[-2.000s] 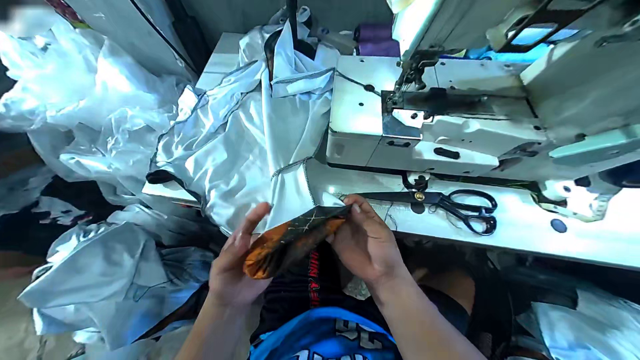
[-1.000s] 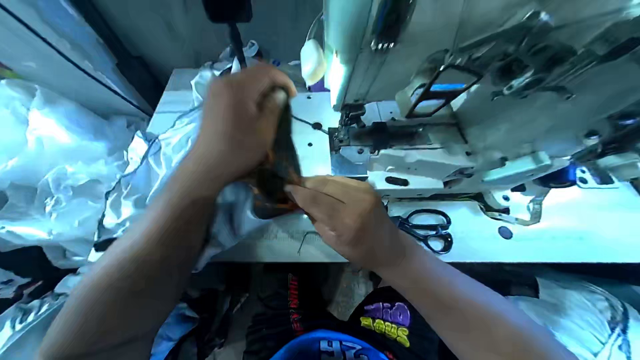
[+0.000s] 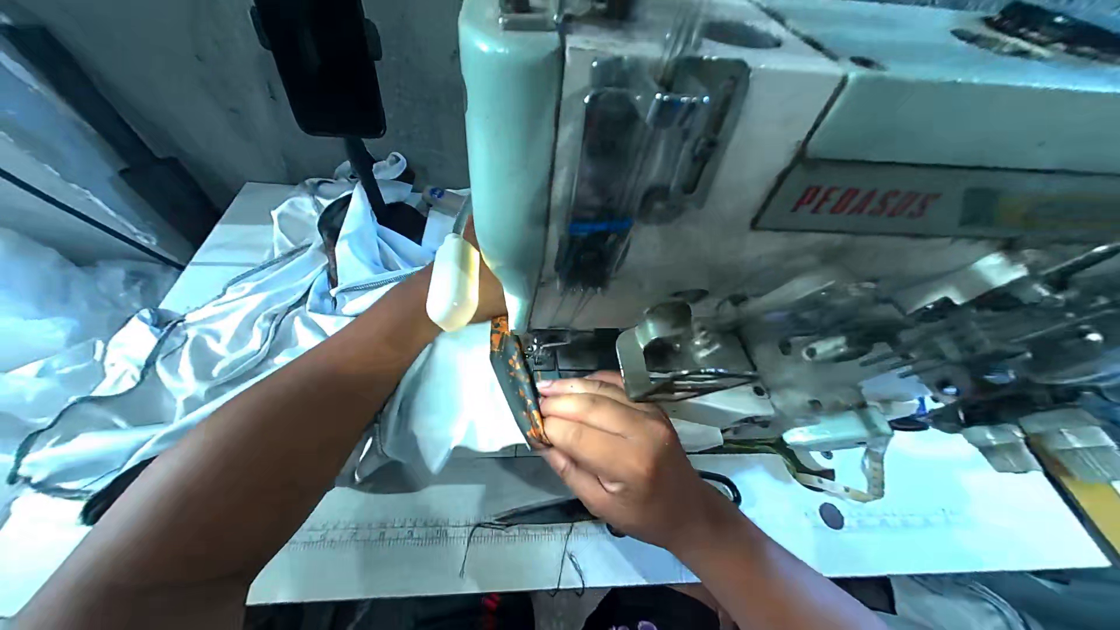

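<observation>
A Pegasus industrial sewing machine [image 3: 665, 192] fills the upper right. Beside its needle area stands a folded band of black and orange patterned fabric [image 3: 518, 385], joined to white fabric [image 3: 464, 402]. My right hand [image 3: 612, 437] pinches the lower end of that band between thumb and fingers, just in front of the machine's presser area. My left forearm reaches across the white fabric, and my left hand [image 3: 486, 284] is mostly hidden behind the machine head and a small cream-coloured lamp [image 3: 453, 282]; what its fingers do cannot be seen.
Scissors [image 3: 547, 513] lie partly under my right hand, near loose threads and a ruler scale [image 3: 385, 532] on the table. More silvery-white fabric [image 3: 210, 350] covers the table's left side. A phone [image 3: 319, 66] on a stand is at upper left, with clear plastic [image 3: 79, 280] below.
The patterned band, held in both hands over the table's front edge two seconds ago, is now at the machine's needle area. My left hand has gone behind the machine head. The view is closer to the machine.
</observation>
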